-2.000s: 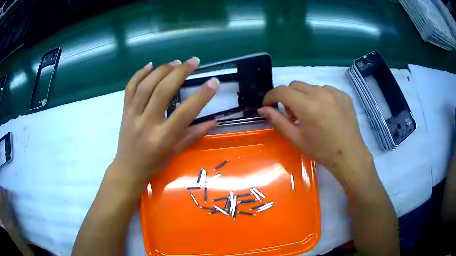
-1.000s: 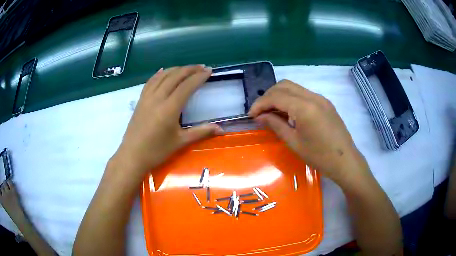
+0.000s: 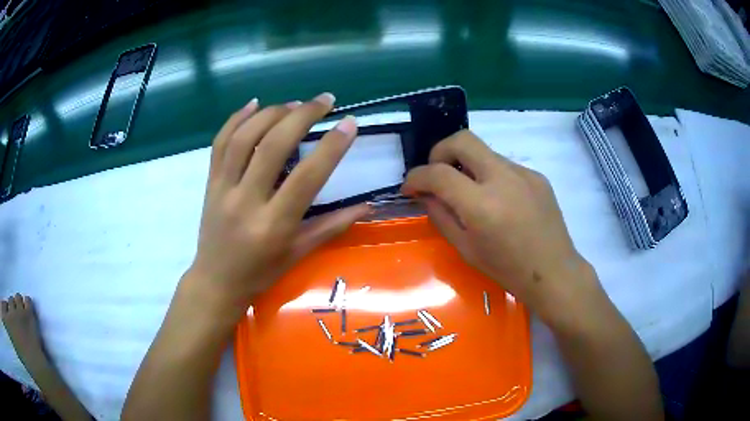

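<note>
A black phone middle frame (image 3: 436, 123) with a thin silver rim lies tilted above the tray, solid end to the right. My left hand (image 3: 271, 177) spans its left end, fingers over the far side and thumb at the near edge. My right hand (image 3: 485, 197) has its fingertips pinched at the near edge by the solid end; whether a strip is between them is hidden. Silver edges of other frames show beneath. The orange parts tray (image 3: 382, 395) holds loose small dark and silver side keys (image 3: 386, 335).
A stack of middle frames (image 3: 637, 168) lies at the right. Single frames (image 3: 123, 94) lie on the green belt (image 3: 271, 82) at the left. A pale layered stack (image 3: 709, 37) is at the far right. Another person's hand (image 3: 20, 325) shows at the left edge.
The held frame's far edge has lifted and the frame has tilted. My left fingers have spread over it. The single frames on the belt have moved left. The other person's small frame has left view.
</note>
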